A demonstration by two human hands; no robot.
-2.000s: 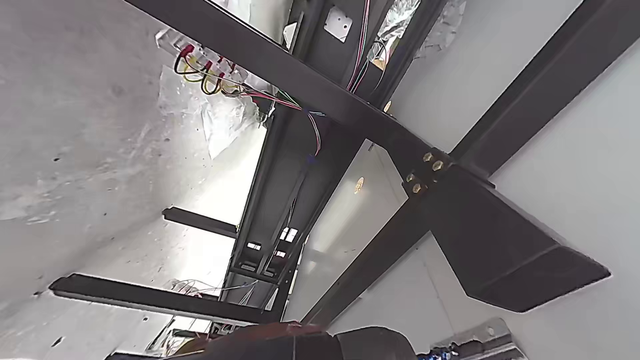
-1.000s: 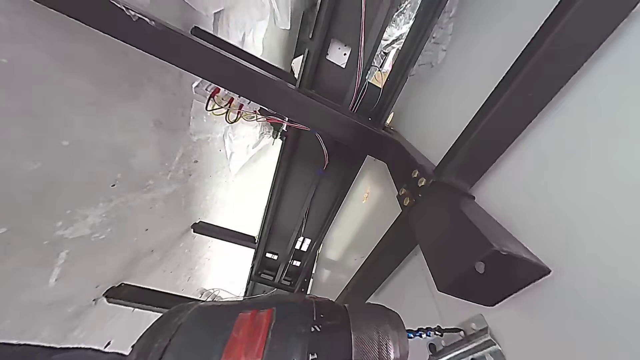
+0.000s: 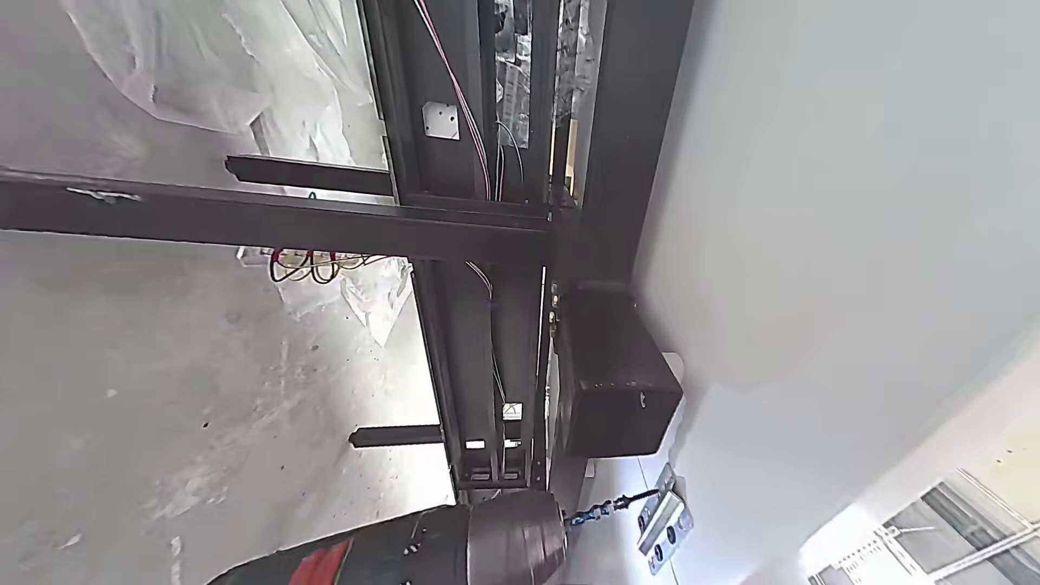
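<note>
A black and red power drill (image 3: pixel 455 544) enters from the bottom edge, its chuck pointing right. A blue driver bit (image 3: pixel 605 510) projects from the chuck, with a dark thin tip that appears to be a screw. The tip overlaps the upper left part of a silver metal bracket (image 3: pixel 666 524) with slotted holes, beside the pale wall; contact cannot be told. Neither my left hand nor my right hand shows, and the drill's handle is hidden below the edge.
A black metal beam (image 3: pixel 276 215) crosses from the left to an upright black frame (image 3: pixel 463 341). A square black beam end (image 3: pixel 621 414) juts out above the bracket. Thin wires (image 3: pixel 455 73) run along the frame. Plastic sheeting (image 3: pixel 301 73) lies at the upper left.
The view has turned, so the frame stands more upright. The drill has come further into view since two seconds ago, and its bit now overlaps the bracket.
</note>
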